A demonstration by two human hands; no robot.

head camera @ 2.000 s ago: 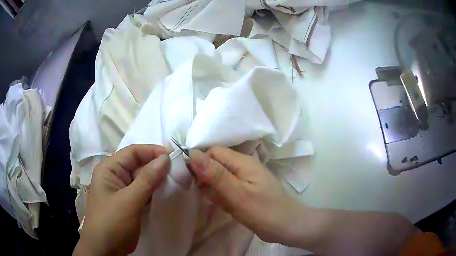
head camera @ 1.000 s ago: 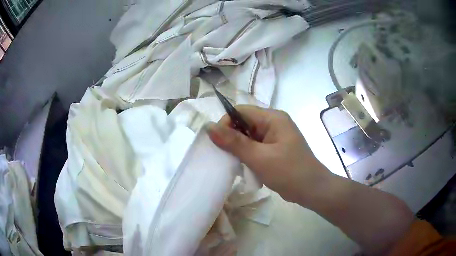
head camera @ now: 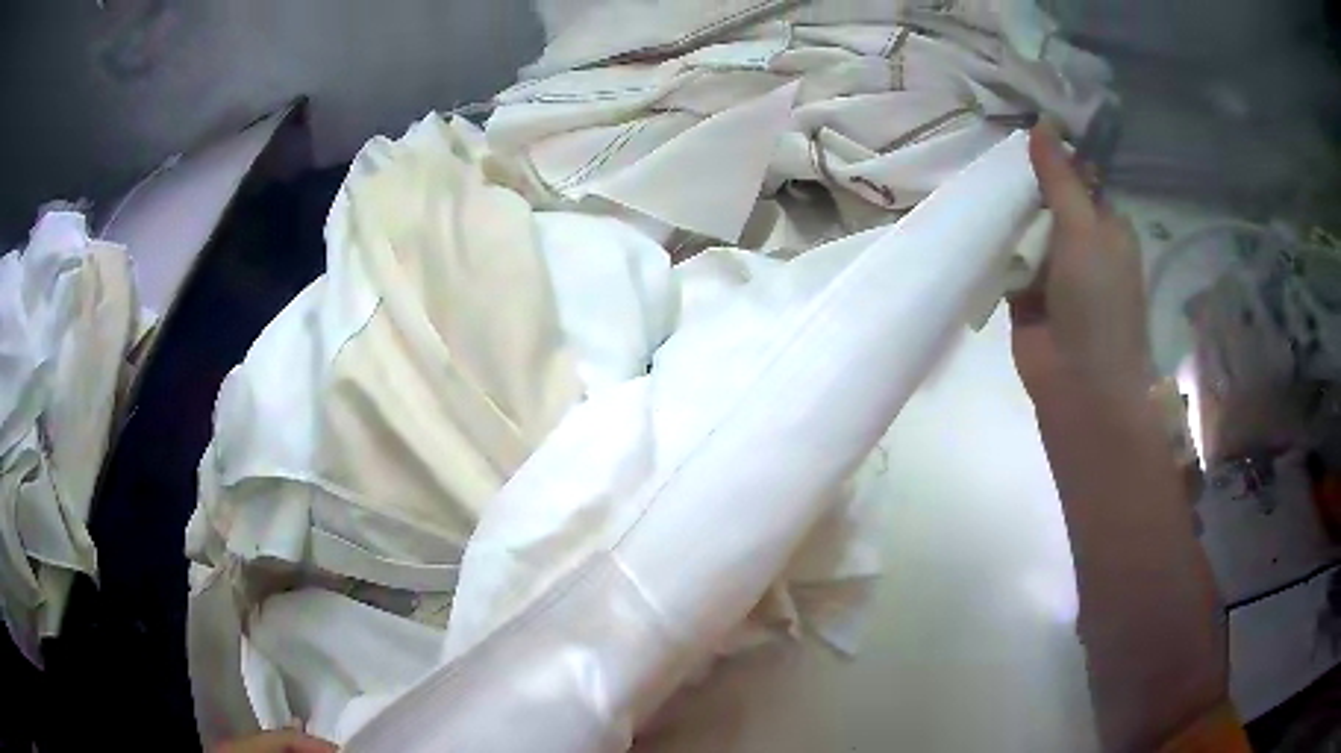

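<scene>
A white garment piece (head camera: 824, 390) with a stitched seam is stretched diagonally from lower left to upper right. My right hand (head camera: 1085, 272) grips its upper right end, thumb and fingers closed on the edge. The dark snips cannot be made out in this hand. My left hand (head camera: 280, 741) is at the bottom edge, mostly cut off; its visible fingers are at the lower left end of the piece, which is drawn taut between the hands.
A cream and white cloth heap (head camera: 441, 338) lies left of the piece. More seamed pieces (head camera: 677, 155) lie behind it. Another bundle (head camera: 59, 397) is at far left, beyond a dark gap. The pale table (head camera: 956, 589) shows at right, with blurred machine parts (head camera: 1250, 441) beyond my right forearm.
My right hand has moved up and right, pulling the piece out long. The snips seen in it a second ago no longer show. My left hand's fingers have come into view at the bottom.
</scene>
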